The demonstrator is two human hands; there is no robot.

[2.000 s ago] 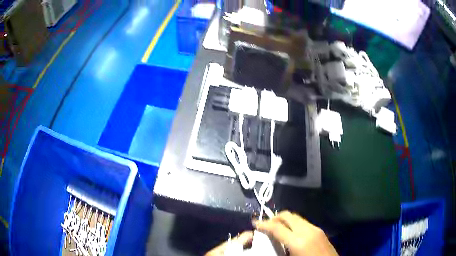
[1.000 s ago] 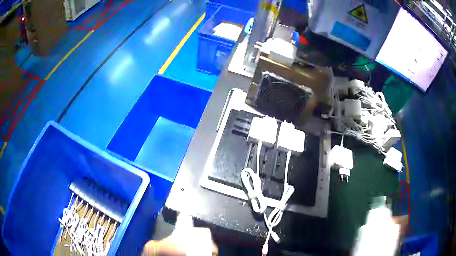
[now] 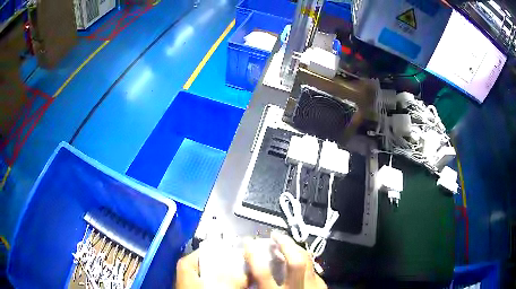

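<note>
Two white power adapters point(image 3: 318, 156) lie side by side on the black slotted fixture point(image 3: 266, 186), their looped cords point(image 3: 295, 217) hanging towards the bench's front edge. My left hand point(image 3: 190, 273) and my right hand point(image 3: 286, 262) are close together at the bottom, in front of the fixture. Overexposed white adapters point(image 3: 222, 262) are between and in my hands; their number and outlines are unclear. My right fingers partly hide the looped cords' lower ends. Both hands are cut off by the lower edge.
A blue bin point(image 3: 167, 217) with layered adapters and cords stands at left, another blue bin point(image 3: 136, 155) beside the bench. A fan grille point(image 3: 322, 113) stands behind the fixture. An adapter pile point(image 3: 418, 132) and two separate adapters lie on the green mat point(image 3: 416, 226). A monitor point(image 3: 467, 53) is behind.
My right hand has come from the far right with its white adapter to meet my left hand at the lower middle. The two adapters on the fixture have stayed in place.
</note>
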